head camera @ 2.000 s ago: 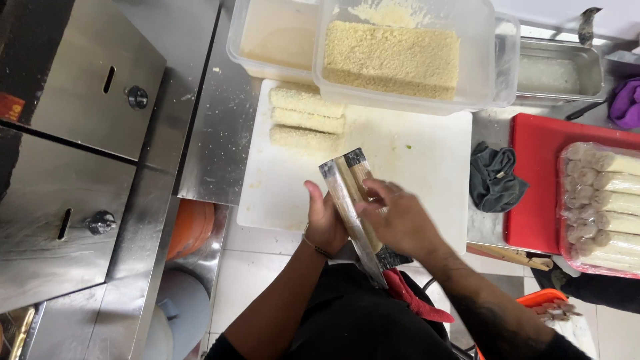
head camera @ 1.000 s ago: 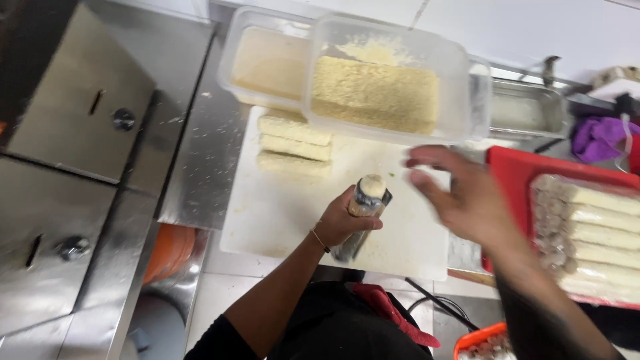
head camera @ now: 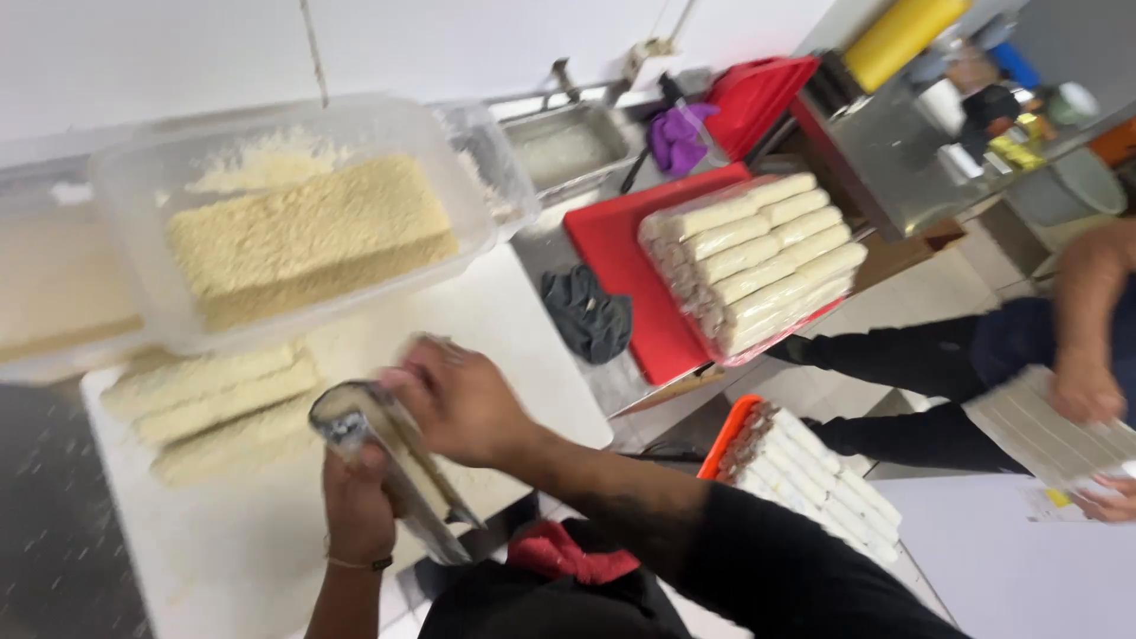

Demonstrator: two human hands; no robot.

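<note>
In the head view my left hand [head camera: 359,501] grips a long metal mould [head camera: 404,475] from below, tilted above the white cutting board [head camera: 524,373]. Pale material shows inside the mould's channel. My right hand [head camera: 466,399], blurred, is at the mould's upper edge with curled fingers; whether it holds anything is unclear. Several crumb-coated rolls [head camera: 222,399] lie side by side on the board, left of the mould. Behind them stands a clear plastic tub [head camera: 479,213] of pale yellow crumbs [head camera: 311,231].
A red cutting board [head camera: 603,240] carries wrapped pale rolls [head camera: 754,257]. A dark cloth [head camera: 586,311] lies beside it. An orange crate [head camera: 732,435] holds more rolls. At the right another person's hand [head camera: 1087,390] holds a striped pale sheet [head camera: 1021,426]. A metal pan [head camera: 568,146] sits behind.
The view has swung right, showing another person. My right hand, apart from the mould one second ago, is back at it. The mould stays in my left hand.
</note>
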